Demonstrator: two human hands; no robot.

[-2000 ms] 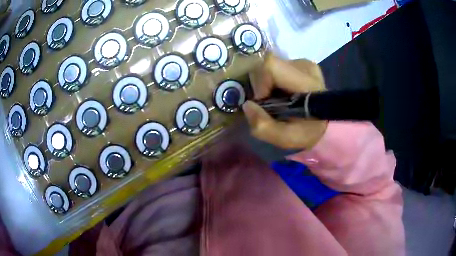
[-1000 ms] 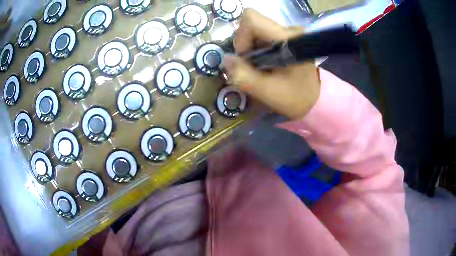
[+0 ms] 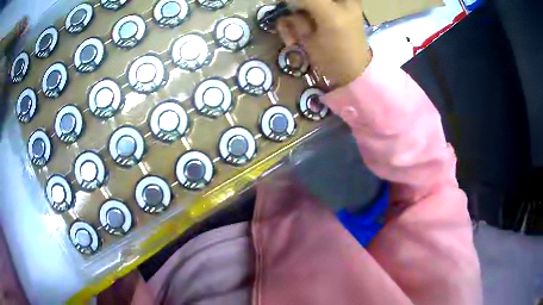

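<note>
A clear tray of round units over a brown sheet lies slanted across the left and middle. The units, such as this one, have dark rims, white rings and silver-grey centres. My right hand is over the tray's upper right part, at a unit near the top edge. It is shut on the black marker pen; only a dark, blurred part shows between the fingers. A blurred skin-toned patch at the far upper left edge may be my left hand; its grip cannot be made out.
Yellow tape runs along the tray's near edge. A brown cardboard sheet lies at the top right, near red tape on the white table. My pink sleeve and clothing fill the lower right. Something blue shows beside my lap.
My right hand has moved up and away from the near row, over successive units along the tray's right side, with the marker. The tray appears shifted slightly right in view.
</note>
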